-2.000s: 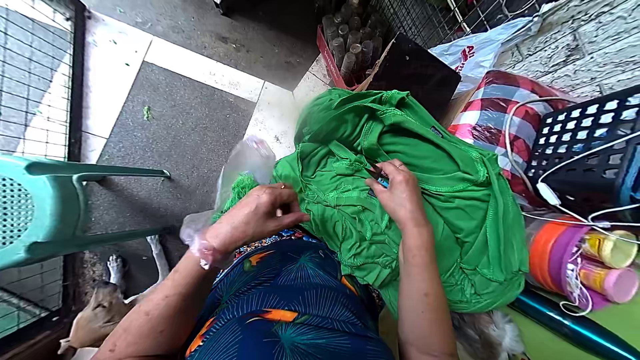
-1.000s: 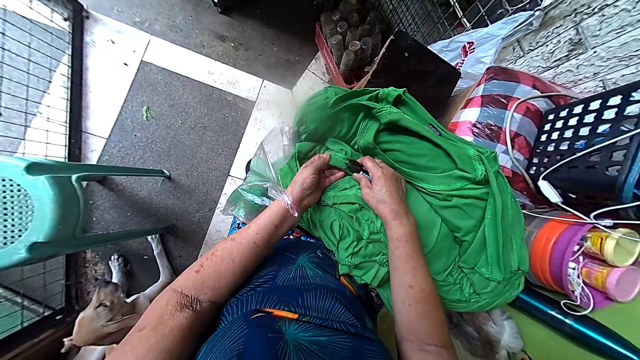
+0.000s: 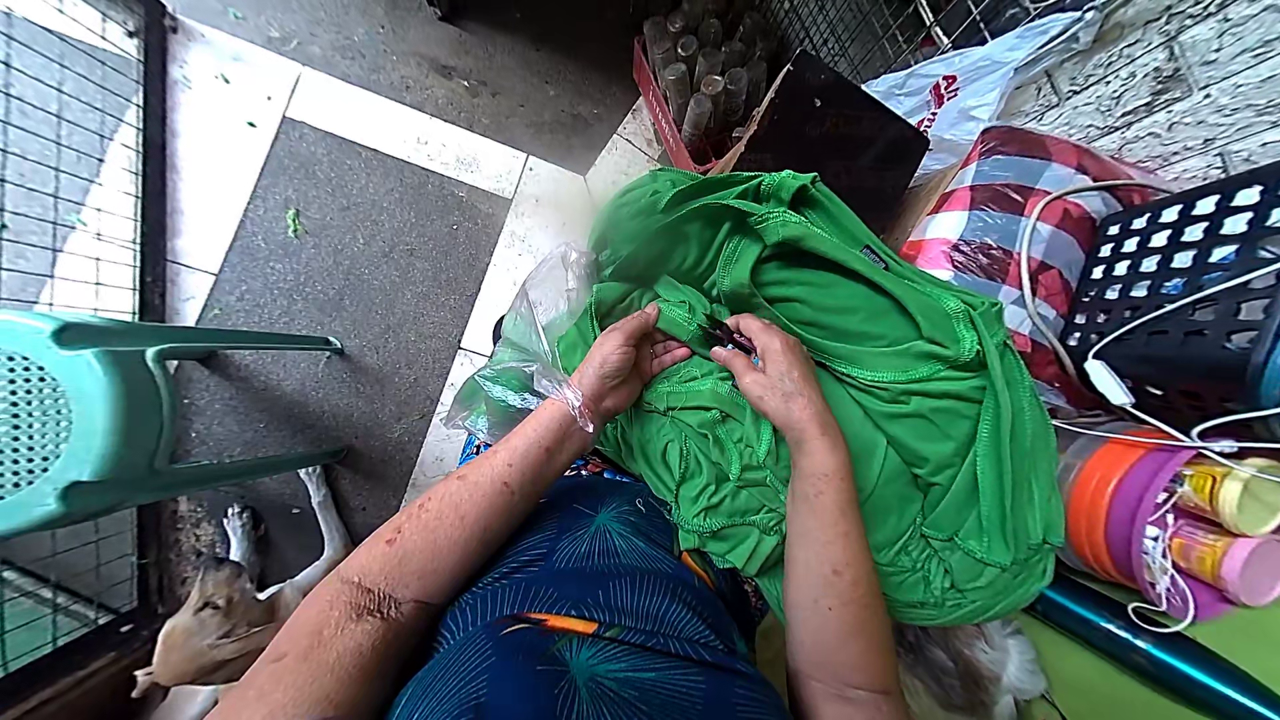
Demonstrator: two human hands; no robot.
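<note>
A green garment (image 3: 900, 450) with overlocked seams lies bunched over my lap. My left hand (image 3: 630, 365) pinches a fold of it between thumb and fingers, palm partly turned up. Just right of that fold, my right hand (image 3: 775, 365) holds a small dark cutting tool (image 3: 728, 337), its tip at the cloth; its exact kind is hard to tell. A clear plastic bag (image 3: 540, 340) hangs at my left wrist, with green scraps visible inside.
A green plastic stool (image 3: 90, 420) stands at left, a dog (image 3: 215, 620) lying below it. Glass bottles (image 3: 710, 85) fill a red crate behind the garment. At right are a black plastic basket (image 3: 1180, 290), white cables and colourful containers (image 3: 1130, 510). Another furry animal (image 3: 970, 665) shows below the garment.
Two seconds ago my hands were farther apart; they have come together at a fold of the green garment. My left hand has moved up and right and now grips the cloth.
</note>
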